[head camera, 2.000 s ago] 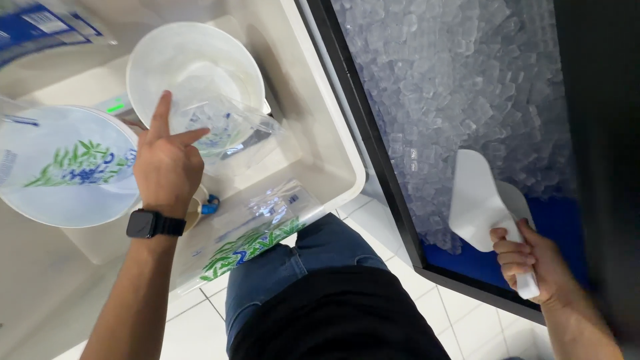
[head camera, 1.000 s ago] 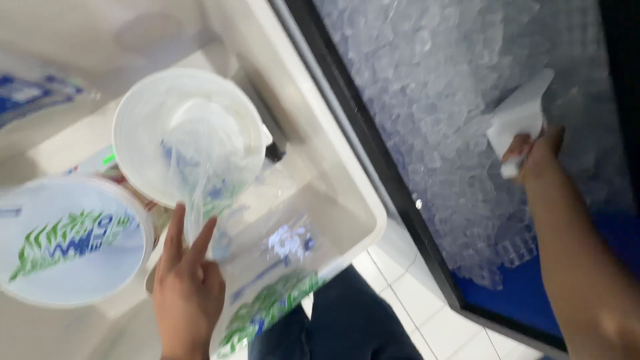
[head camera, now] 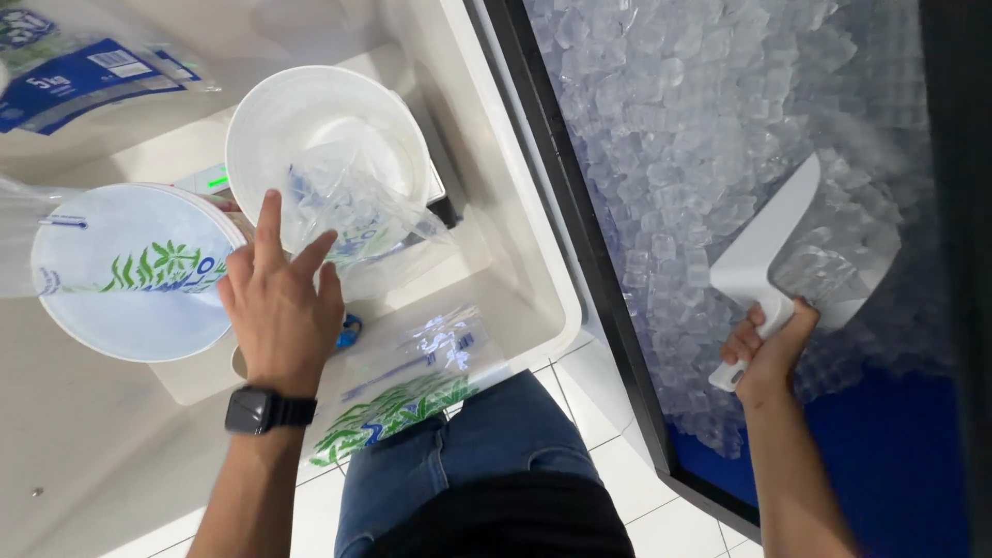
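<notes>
My right hand (head camera: 771, 341) grips the handle of a white plastic scoop (head camera: 767, 232), which holds ice cubes and sits among the ice cubes (head camera: 666, 139) of a black-framed bin. Over at the left, my left hand (head camera: 283, 298), wearing a smartwatch, has its fingers apart beside a white round bucket (head camera: 260, 116). A clear plastic bag (head camera: 349, 186) lies inside that bucket and hangs over its lip. Whether my fingertips touch the bag I cannot tell. Left of the hand, a second bucket (head camera: 147, 333) has a printed clear bag (head camera: 159, 263) across it.
Both buckets are in a large beige basin (head camera: 570, 310), the upper one on a scale with a green-lit display (head camera: 217, 180). Printed clear bags (head camera: 411, 387) lie over the basin's near edge. Blue printed packaging (head camera: 85, 81) is at upper left. The bin's black frame (head camera: 612, 271) runs beside the basin.
The scoop was bare above the bin's blue floor, then went into the ice, and now carries cubes. My left hand stays near the buckets with its fingers apart.
</notes>
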